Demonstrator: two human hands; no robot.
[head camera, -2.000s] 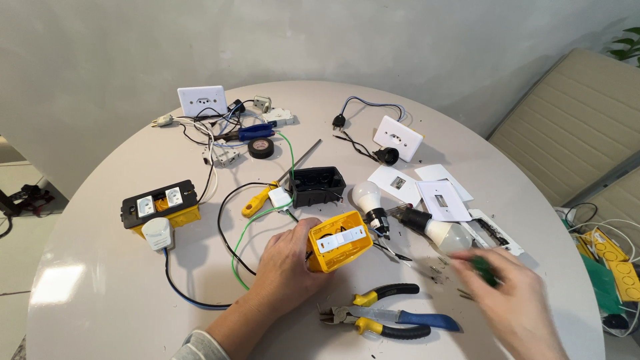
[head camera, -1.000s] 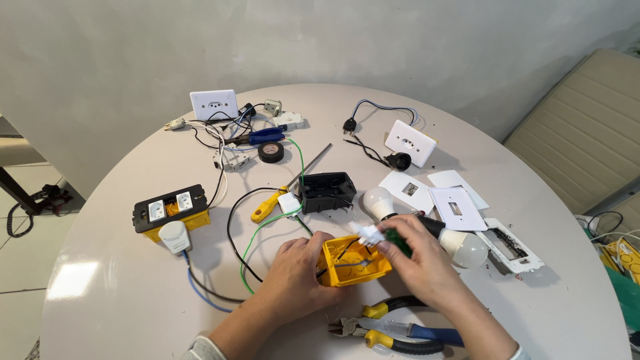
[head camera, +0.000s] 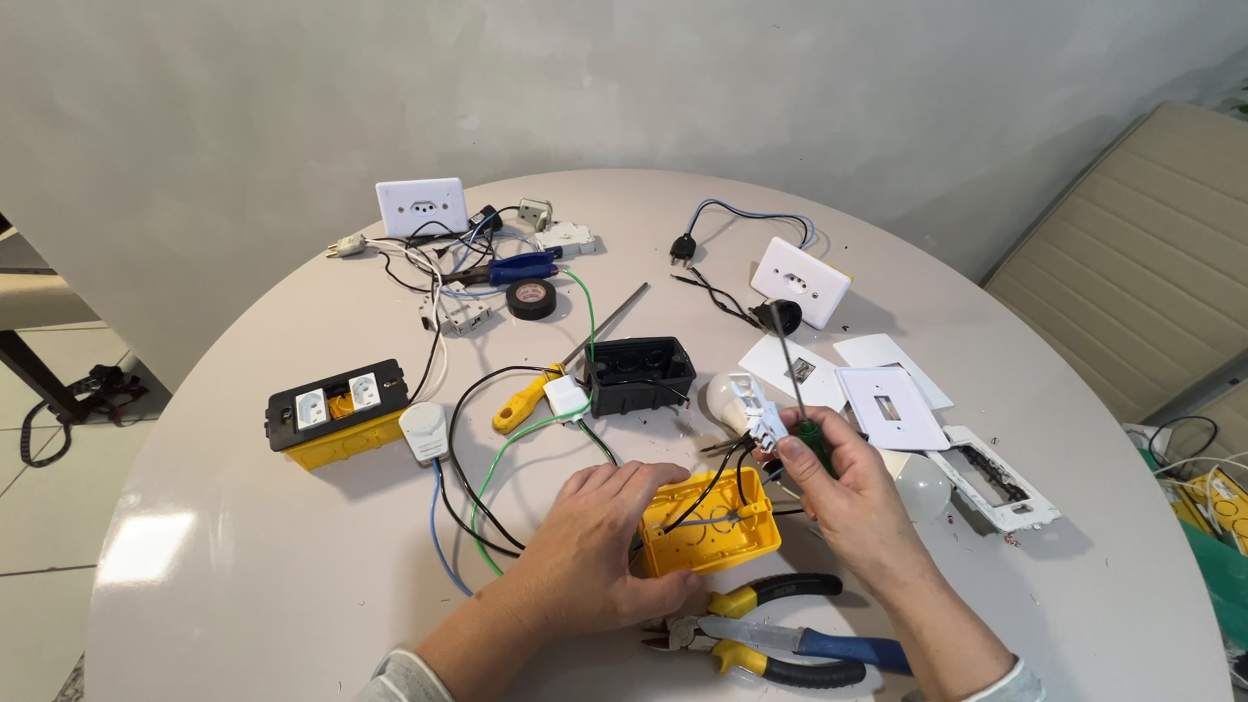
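My left hand (head camera: 609, 546) grips the left side of a yellow plastic electrical box (head camera: 712, 556) on the table. Black wires and a blue wire run inside the box. My right hand (head camera: 858, 497) holds a white switch or socket module (head camera: 759, 409) on its frame, above the box's right side, with wires attached. The same hand also holds a screwdriver with a green handle (head camera: 811, 444), its shaft pointing up. Behind the box stands a black electrical box (head camera: 639, 380). Diagonal cutting pliers (head camera: 751, 629) with yellow and black handles and a knife with a blue handle (head camera: 848, 648) lie in front.
A yellow-handled screwdriver (head camera: 526, 400), black tape roll (head camera: 531, 299) and white plug (head camera: 425, 432) lie further left. At far left is a box with two sockets (head camera: 336, 405). Wall plates (head camera: 889, 409), light bulbs (head camera: 921, 485) and a mounting frame (head camera: 994, 478) lie at right. Blue-handled pliers (head camera: 522, 268) lie behind.
The white module, seated across the yellow box's opening two seconds ago, is now lifted out in my right hand. That hand has moved left from beside the light bulbs to the box.
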